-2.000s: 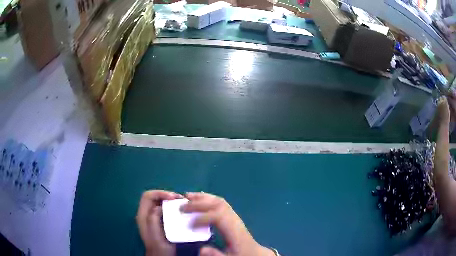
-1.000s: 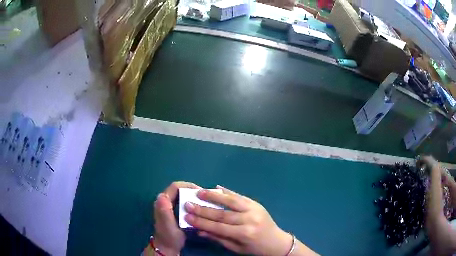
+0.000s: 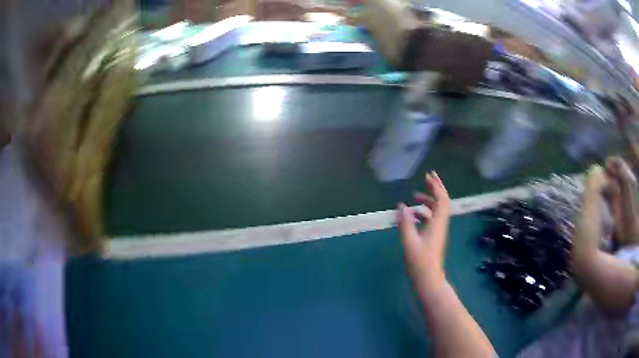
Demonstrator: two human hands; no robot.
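Observation:
My right hand (image 3: pixel 426 227) is raised over the pale belt edge rail (image 3: pixel 308 229), fingers apart and empty, just below an open product box (image 3: pixel 406 143) on the dark green conveyor belt. It does not touch the box. The box stands tilted in view with its flaps up, blurred. A second open product box (image 3: pixel 510 143) and a third, fainter one (image 3: pixel 588 138) stand farther right on the belt. My left hand is not clearly in view; a blurred patch at the lower left edge cannot be made out.
A brown carton in shiny yellowish film (image 3: pixel 91 133) stands at left beside the white side table (image 3: pixel 52 301). A glittering black pile (image 3: pixel 525 255) lies on the teal bench (image 3: pixel 210 308) at right, beside another person's arms (image 3: pixel 595 245). Cartons (image 3: pixel 448 59) stand beyond the belt.
The view has turned and blurred. My hands have parted; my right hand let go of the closed box and moved up and right to the belt. The open boxes appear farther left.

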